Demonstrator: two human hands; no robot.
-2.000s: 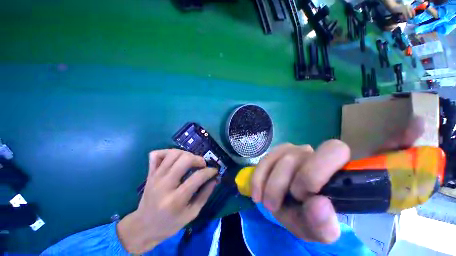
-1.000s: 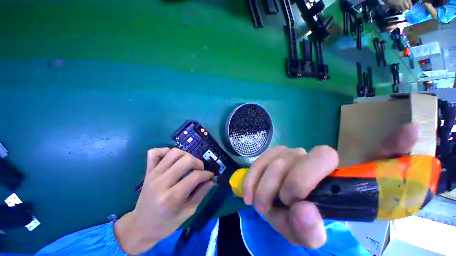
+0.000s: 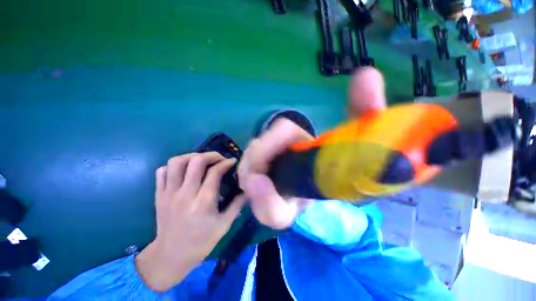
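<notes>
My left hand (image 3: 191, 208) lies over the black plastic housing (image 3: 218, 144) on the green mat, fingers bent on it; most of the housing is hidden beneath. My right hand (image 3: 273, 176) is closed around the electric screwdriver (image 3: 358, 161), which has an orange, black and yellow body. The screwdriver's tail points right, toward the camera side; its nose and bit are hidden by my hand. The right hand is blurred and beside the left fingertips. The round screw dish (image 3: 294, 115) shows only at its far rim, behind my right hand.
Waiting black housings (image 3: 347, 56) lie at the far right of the mat. A cardboard box (image 3: 495, 170) stands at the right. Black modules with white pieces (image 3: 17, 236) lie at the left edge. Part of a blue sleeve (image 3: 486, 6) shows at the top right.
My right hand and screwdriver have moved left and away from me, now covering much of the dish. My left hand has shifted slightly left and covers more of the housing.
</notes>
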